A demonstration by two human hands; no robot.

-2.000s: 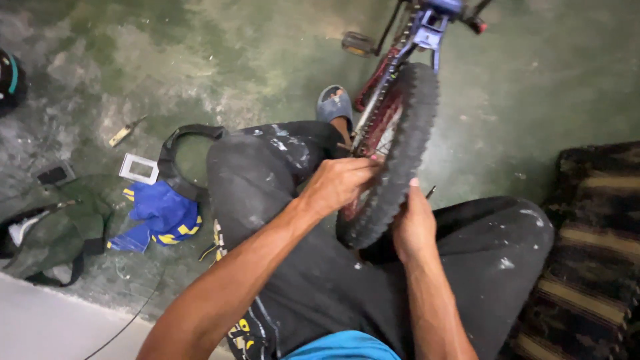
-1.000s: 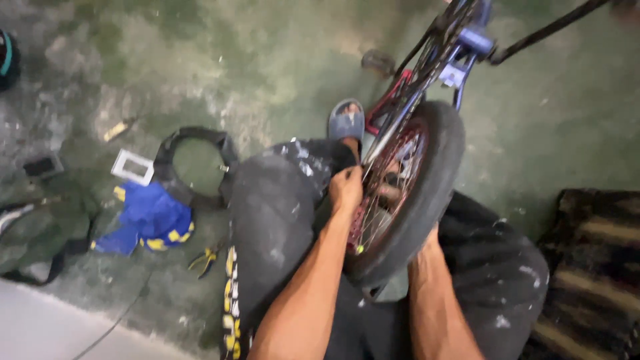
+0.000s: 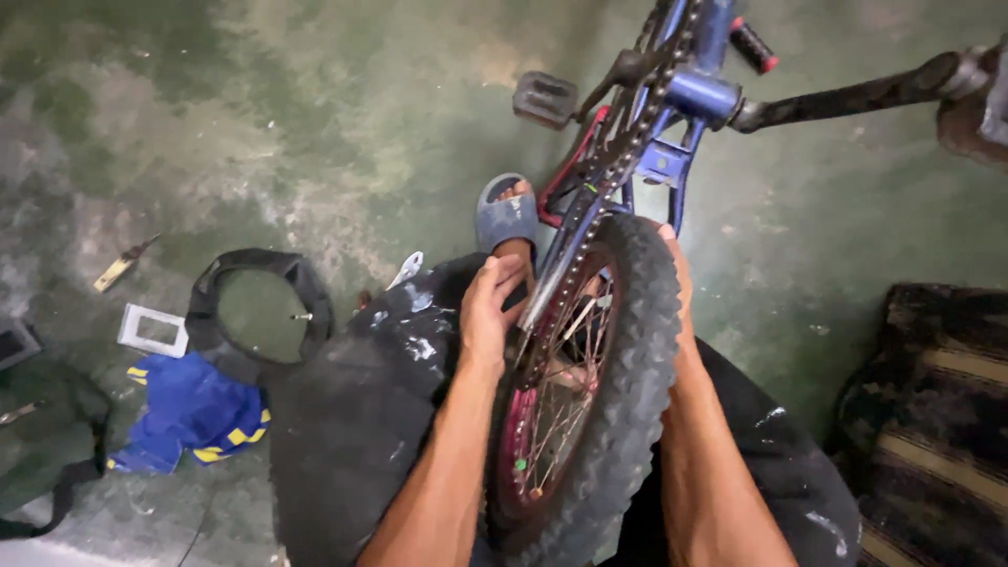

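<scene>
A bicycle wheel with a knobby black tyre [image 3: 630, 394] and a pink rim [image 3: 520, 441] stands between my knees, within the rear of a blue bicycle frame [image 3: 701, 98]. The chain [image 3: 642, 126] runs down along its left side. My left hand [image 3: 492, 303] is beside the chain and frame tube, fingers apart; whether the fingertips touch the tube is unclear. At the tyre's right side is my right hand [image 3: 677, 268], its thumb side against the tread and most fingers hidden behind the tyre. A black pedal [image 3: 545, 100] sticks out at the upper left of the frame.
On the floor at left lie an inner tube [image 3: 209, 287], a blue and yellow cloth [image 3: 197, 409], a white rectangular frame [image 3: 153, 331], a small tool [image 3: 118, 272] and a dark green bag [image 3: 47, 425]. A striped dark mat [image 3: 937, 409] lies at right. A black and red cylinder [image 3: 754, 46] is beyond the bicycle.
The bicycle reaches further into view, with its crank and pedals showing more. My left hand has come off the wheel side to an open pose; my right hand has moved up along the tyre.
</scene>
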